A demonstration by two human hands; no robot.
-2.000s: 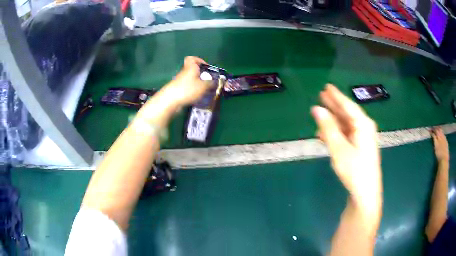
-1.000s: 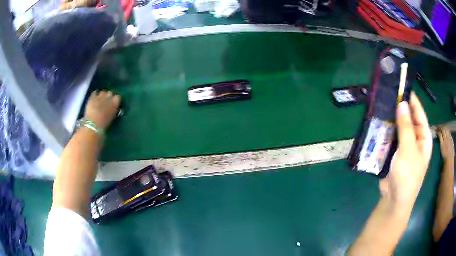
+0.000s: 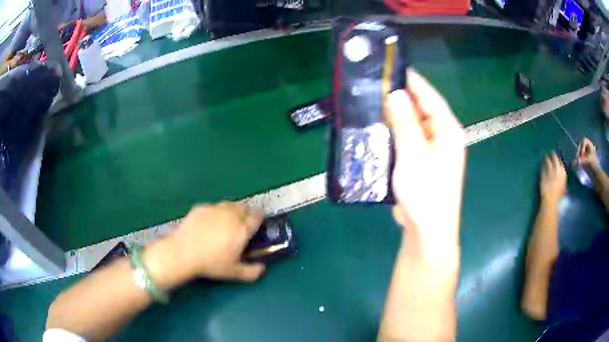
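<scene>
My right hand [image 3: 431, 147] holds a half-assembled handset [image 3: 364, 113] upright above the rail, open inner side facing me. A pale disc shows near its top, a yellow-orange strip on its right side, a silver-white area at its lower end. My left hand [image 3: 217, 244] is low at the left, over the waiting handsets [image 3: 277, 238] on the near bench. Its fingers are on them and cover part of them; whether it grips one I cannot tell. A dark unit end also shows beside my left wrist.
Another handset [image 3: 308, 115] lies on the green conveyor [image 3: 180, 133], partly behind the held one. A small dark unit [image 3: 523, 87] lies far right. The whitish rail [image 3: 294, 195] crosses the view. A co-worker's arms [image 3: 544, 247] are at the right. A grey post [image 3: 30, 234] stands left.
The view has turned to the right. My right hand still holds its handset, now nearer the middle of the picture. My left hand has moved from the conveyor to the waiting handsets on the near bench.
</scene>
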